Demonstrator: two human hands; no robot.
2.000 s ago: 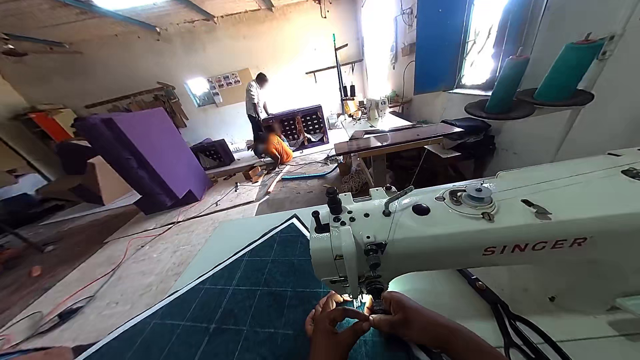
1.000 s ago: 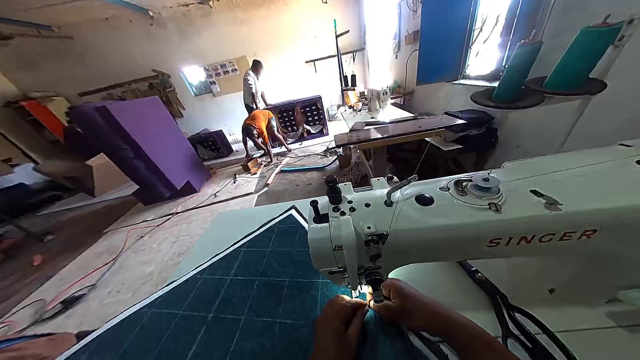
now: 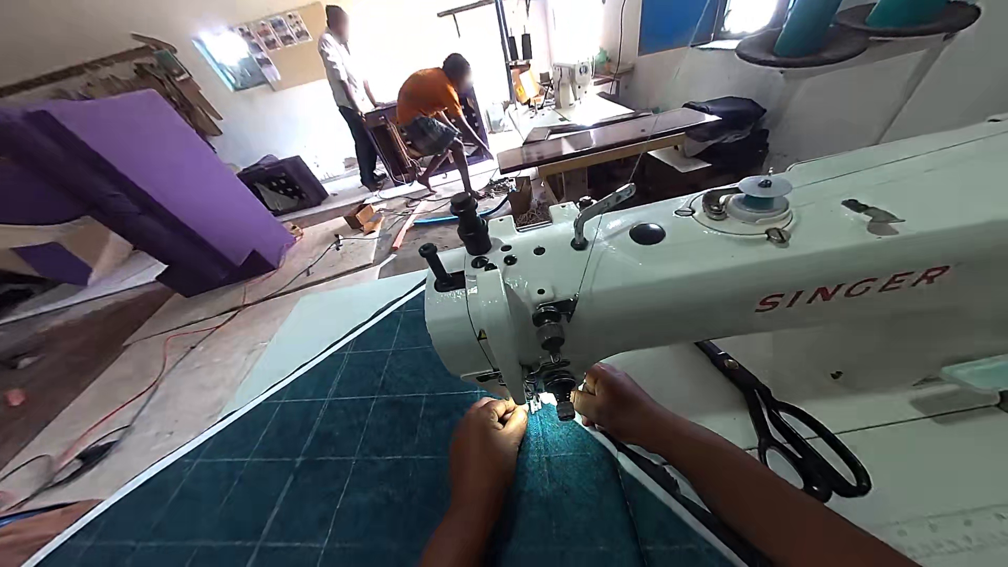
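A white Singer sewing machine (image 3: 693, 268) stands over dark teal fabric (image 3: 354, 441) marked with a grid of pale lines and edged in white. Left of the lit presser foot (image 3: 535, 399), my left hand (image 3: 487, 441) rests on the fabric with its thumb and fingertips together; whether it pinches a fold is unclear. On the foot's right side, my right hand (image 3: 618, 402) has its fingers curled near the needle area and the fabric edge, its fingertips partly hidden. Black-handled scissors (image 3: 776, 425) lie on the machine table behind my right forearm.
A clear ruler (image 3: 953, 535) lies at the lower right. Teal thread cones (image 3: 811, 27) stand at the upper right. Across the room, two people (image 3: 429, 102), (image 3: 342, 87) are beside dark furniture, near another sewing table (image 3: 606, 142). Large purple upholstered furniture (image 3: 173, 173) stands left, with cables on the floor.
My hands, close together at the presser foot two seconds ago, are now apart on either side of it. The person in orange has risen from a crouch to a bent stance.
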